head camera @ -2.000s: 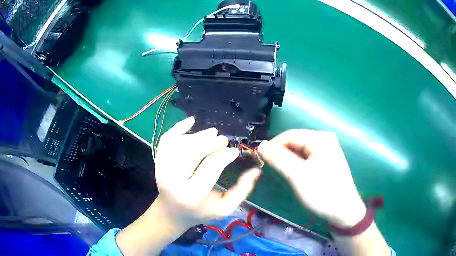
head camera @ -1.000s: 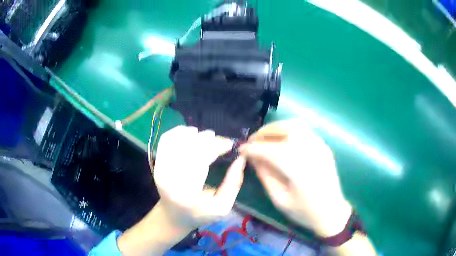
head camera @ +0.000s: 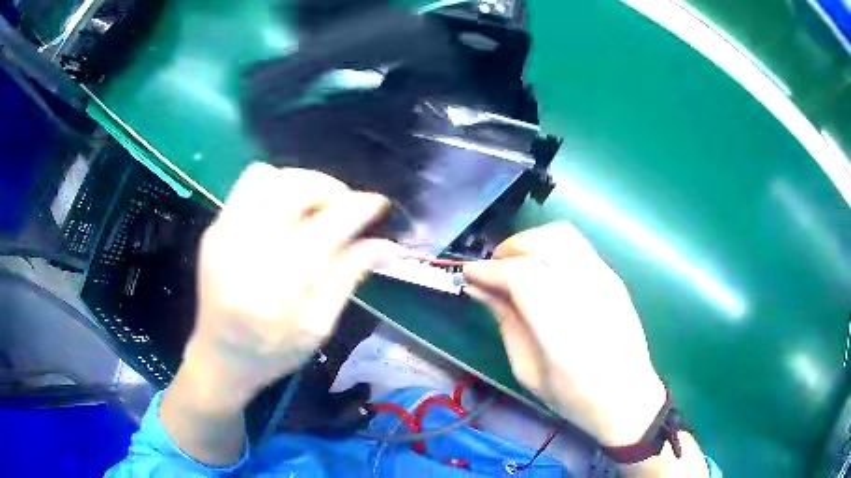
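A black optical engine housing (head camera: pixel 467 65) lies on the green bench, its upper left part blurred. A shiny grey panel (head camera: pixel 467 187) shows inside it. A white strip (head camera: pixel 418 273) crosses its near end. A thin red lead wire (head camera: pixel 434 261) runs along the strip between my hands. My right hand (head camera: pixel 569 327) pinches the wire's right end with thumb and forefinger at the housing's near corner. My left hand (head camera: pixel 280 266) is at the near left side, blurred, fingers curled; whether it grips the wire or the housing is unclear.
A black perforated crate (head camera: pixel 140 271) is below the bench edge at left. Red coiled cord (head camera: pixel 420 411) lies by my lap, with a dark object (head camera: pixel 341 401) beside it. A dark red strap (head camera: pixel 644 446) is on my right wrist. The green bench surface (head camera: pixel 672 215) extends right.
The housing has been turned and tipped, so the shiny panel and white strip now show. My left hand has moved left, away from my right. The multicolour leads are no longer visible.
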